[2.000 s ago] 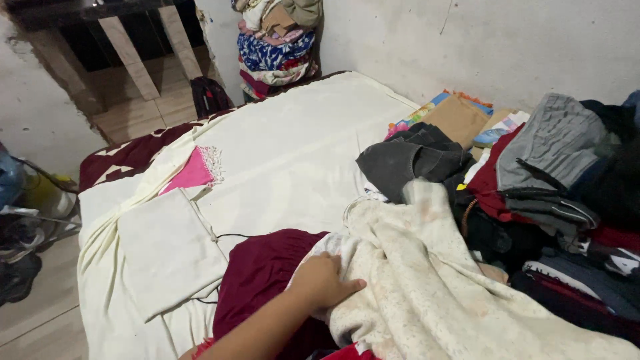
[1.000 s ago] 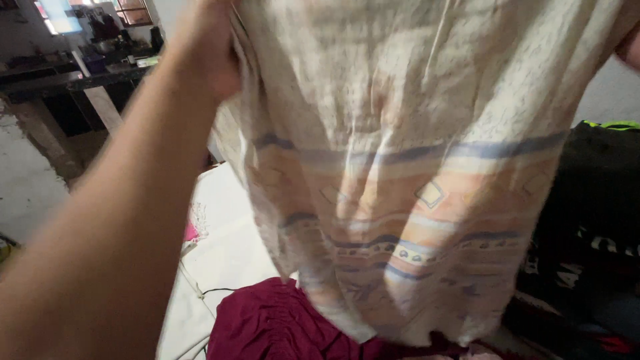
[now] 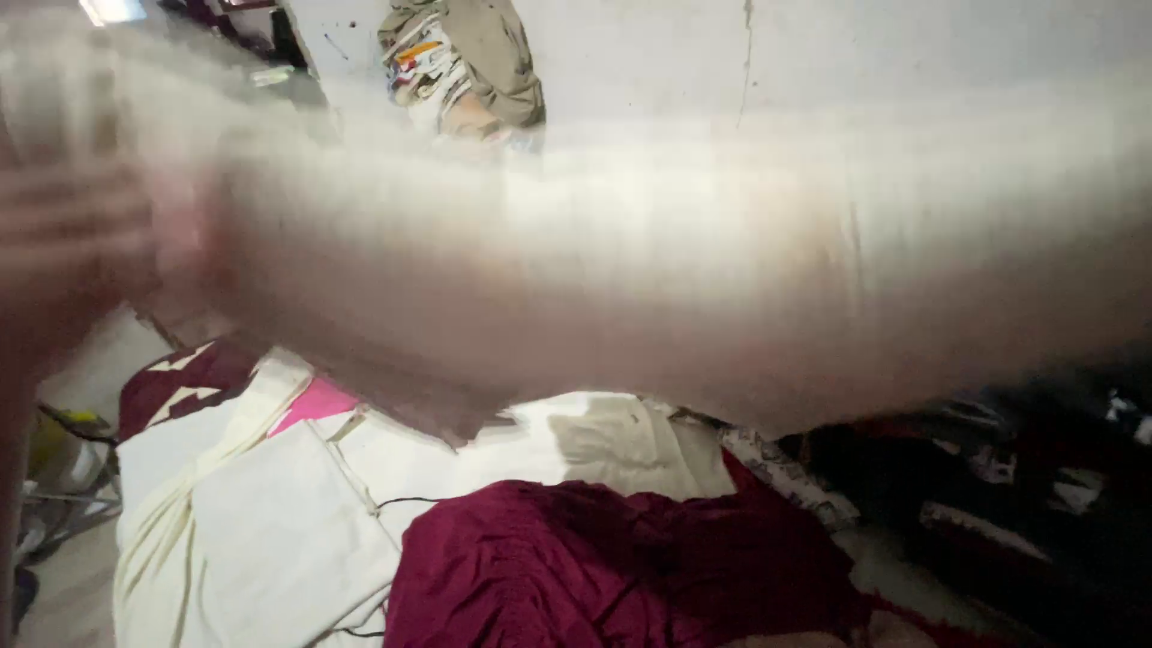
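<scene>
A pale patterned cloth [image 3: 630, 270], strongly blurred by motion, stretches across the view in mid-air. At its left end my left hand [image 3: 99, 216] grips it, also blurred. The cloth's right end runs out of the frame, and my right hand is not in view. Below the cloth, a maroon garment [image 3: 540, 567] lies gathered on the bed with the off-white sheet [image 3: 279, 531].
Dark clothes [image 3: 972, 504] are heaped at the right. A pink cloth [image 3: 315, 402] and a maroon patterned cloth [image 3: 193, 387] lie at the bed's far left. Stacked clothes [image 3: 486, 72] stand by the wall [image 3: 810, 63].
The pale cloth lay over the clothes heap at first, then hung open with its striped border showing. Now it is swung up across the view, and my left hand is farther left.
</scene>
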